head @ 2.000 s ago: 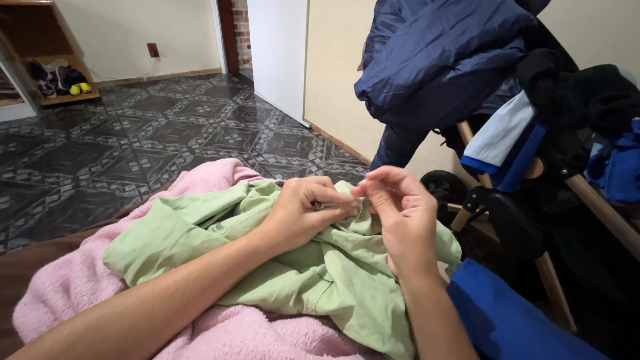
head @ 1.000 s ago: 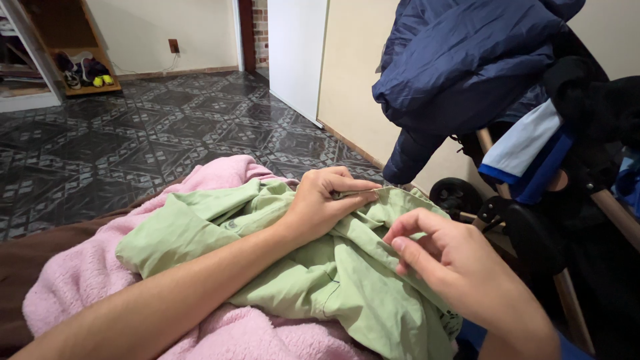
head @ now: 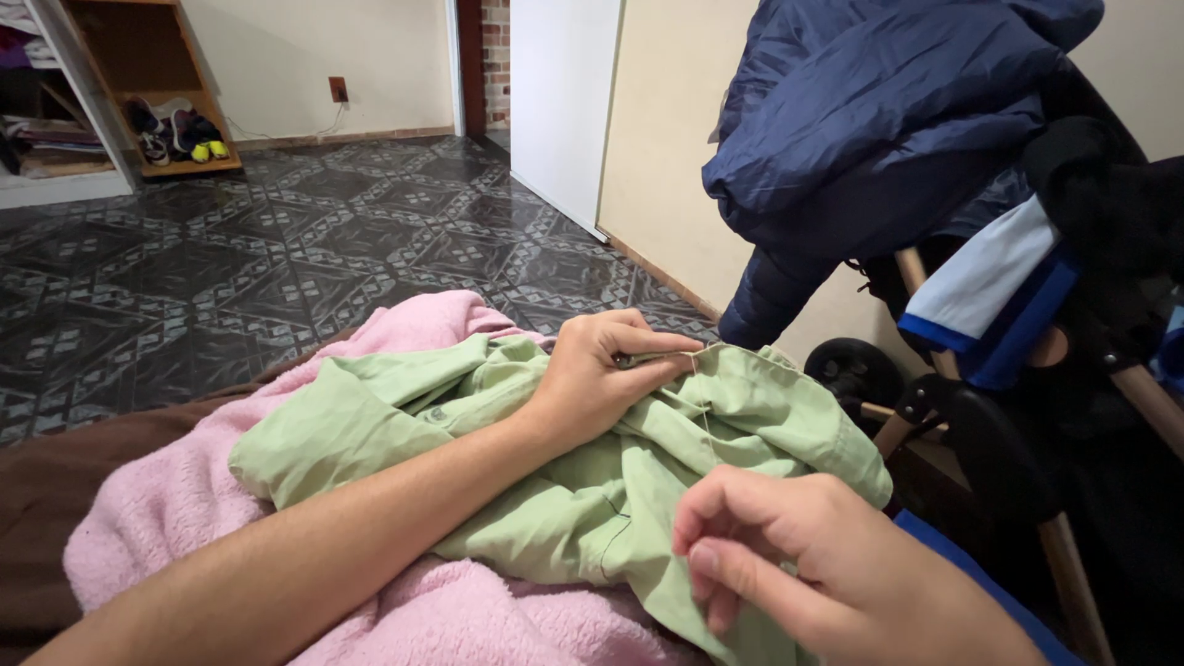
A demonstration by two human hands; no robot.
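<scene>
My left hand point(head: 601, 370) pinches the upper edge of a light green garment point(head: 546, 499) between thumb and fingers. A pale thread point(head: 706, 416) runs down from that edge toward my right hand point(head: 777, 555), which is held low and nearer to me over the garment. Its thumb and fingertips are curled close together; whether a needle or the thread's end is between them cannot be seen. A dark thread line shows on the green cloth between the hands. The garment lies bunched on a pink fleece blanket point(head: 166, 509).
Brown cloth point(head: 46, 518) lies under the blanket at left. To the right, a navy puffer jacket point(head: 879, 139) and other clothes hang over a wheeled frame point(head: 999, 444) with wooden-looking legs. Beyond are a dark tiled floor point(head: 231, 268), a white panel point(head: 564, 111) and a shoe shelf point(head: 194, 166).
My right hand has come away from my left hand, moving down and toward me, and the thread now shows stretched between them. My left hand still pinches the garment's edge.
</scene>
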